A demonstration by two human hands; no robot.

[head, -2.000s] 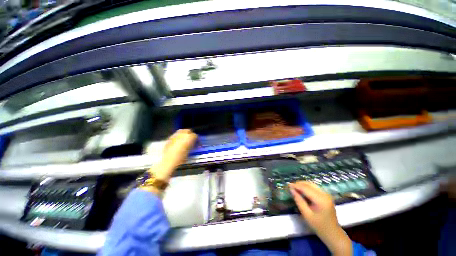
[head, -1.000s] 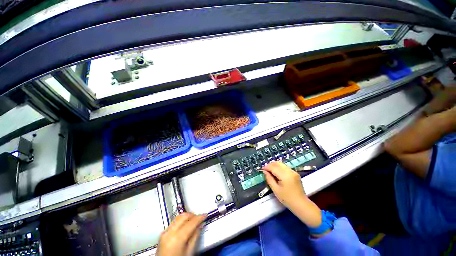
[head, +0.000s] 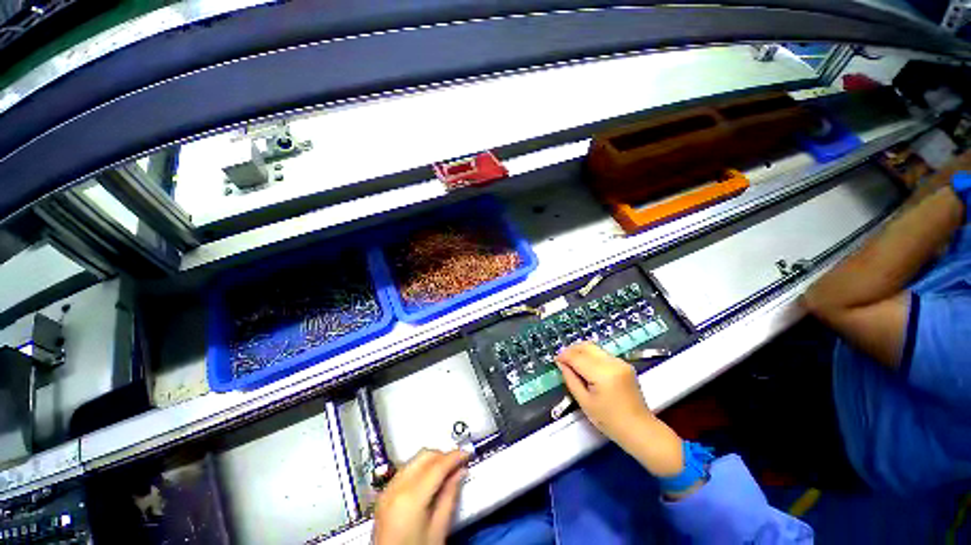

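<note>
The green circuit board panel (head: 536,385) lies in a black carrier (head: 493,402) on the track. My right hand (head: 603,392), with a blue strap on its wrist, is over the panel's front middle; thumb and forefinger are pinched together at the board, and any part between them is too small to tell. My left hand (head: 424,496) is at the bottom edge of the picture, partly cut off, left of the carrier. Its fingertips are close together near the track's front rail, and I cannot tell if they hold a component.
Behind the track sit a blue bin (head: 220,339) of dark leaded parts and a blue bin (head: 525,259) of orange-copper parts. A red box (head: 472,170) is on the ledge. An orange box (head: 681,202) is at right, near another worker's arm (head: 868,303). Metal bars (head: 373,431) cross the track.
Since two seconds ago my left hand has moved from the left bin to the front rail and, lately, slightly right. My right hand stays at the panel. The view has shifted.
</note>
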